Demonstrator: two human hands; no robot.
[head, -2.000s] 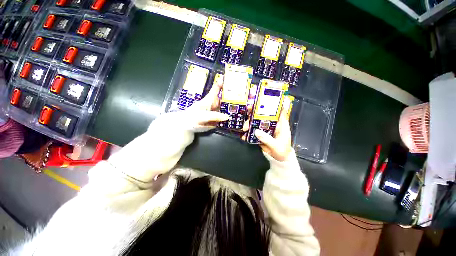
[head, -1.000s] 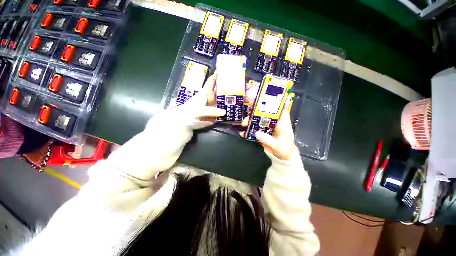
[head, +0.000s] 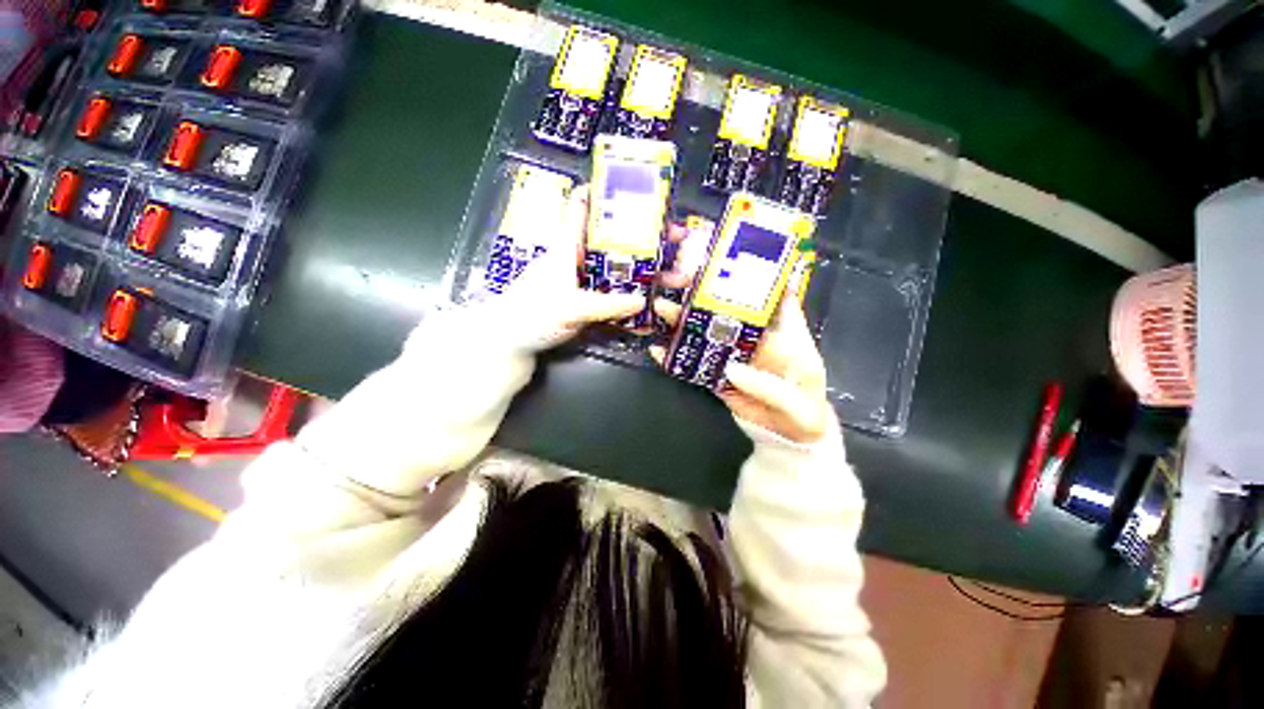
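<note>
My left hand is shut on a keypad phone with a yellow frame; its screen is lit white with a purple-grey patch. My right hand is shut on a second keypad phone, tilted to the right; its screen is white with a dark block. Both phones are held face up above a clear blister tray. Four phones with lit screens lie in its far row, one of them here. Another phone lies in the near left pocket. Phones behind my hands are partly hidden.
Clear trays of open-back phones with red-orange blocks lie at left, beside another person's sleeve. Red pens, dark phones, a pink ribbed item and a white box are at right.
The left phone has moved slightly up and left, and its screen now shows a purple-grey patch. The right phone has tilted further right, and its dark screen block has changed shape.
</note>
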